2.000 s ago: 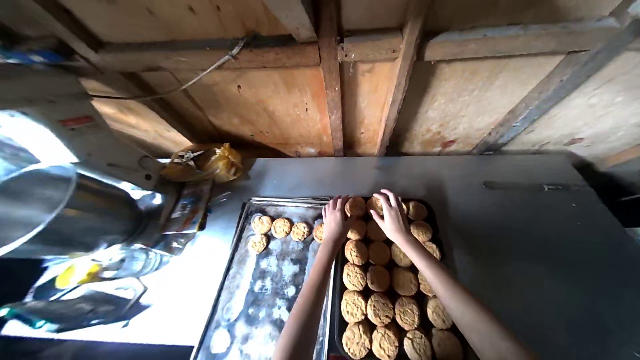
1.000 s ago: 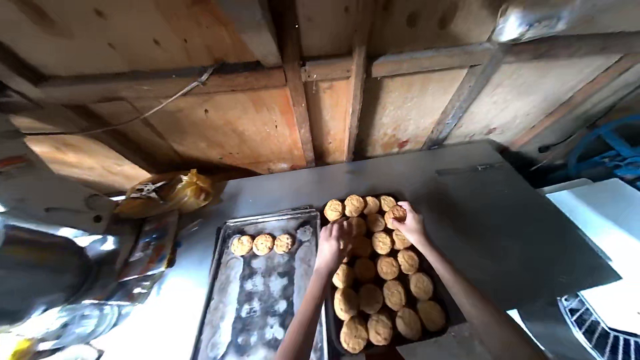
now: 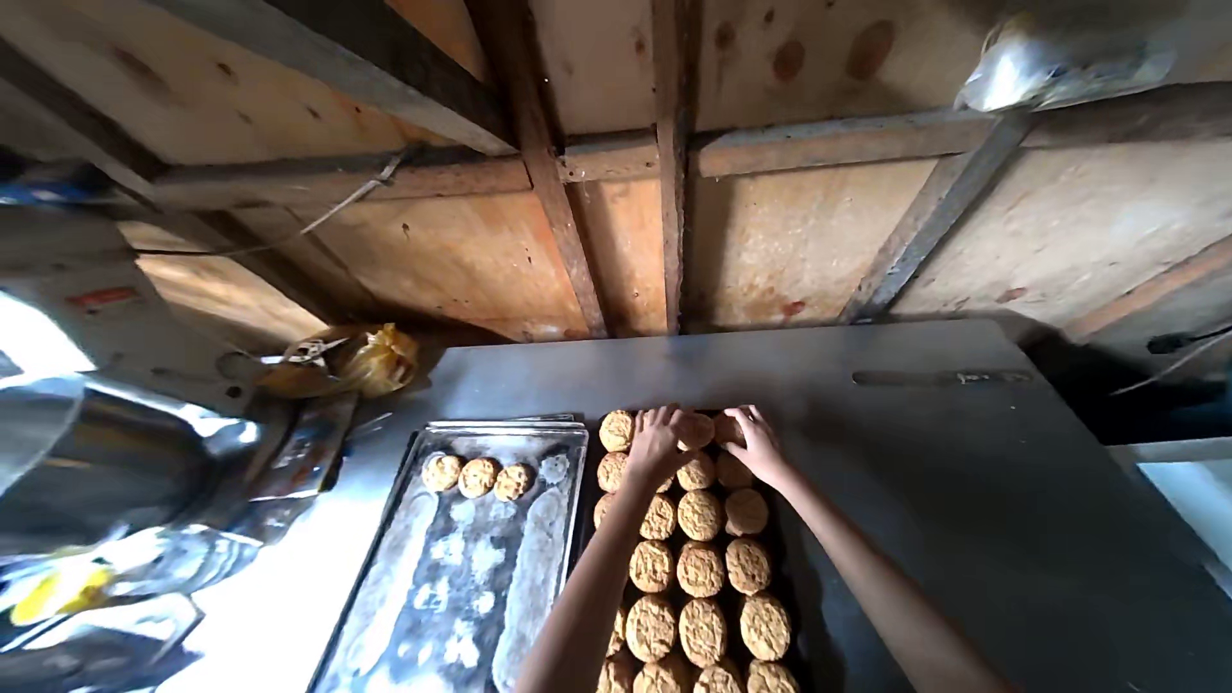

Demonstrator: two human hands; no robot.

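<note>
Rows of round cracked cookies [image 3: 701,569] fill a dark tray at the centre. My left hand [image 3: 658,445] reaches over the far rows, its fingers on or just above cookies; whether it grips one is hidden. At the tray's far right corner, my right hand [image 3: 757,445] has its thumb and fingers around a cookie [image 3: 729,429]. Left of the full tray lies a worn metal baking tray [image 3: 481,568] with three cookies [image 3: 478,476] in a row near its far edge.
A spatula or long knife [image 3: 941,378] lies at the back right of the metal table [image 3: 924,481]. A yellow plastic bag [image 3: 383,359] sits at the back left, near a large metal bowl [image 3: 106,462]. A wood-framed wall rises behind the table.
The cookie my right hand held raised a second ago is no longer up; that hand is now low at the far right corner. Two seconds ago the left tray held more cookies than now.
</note>
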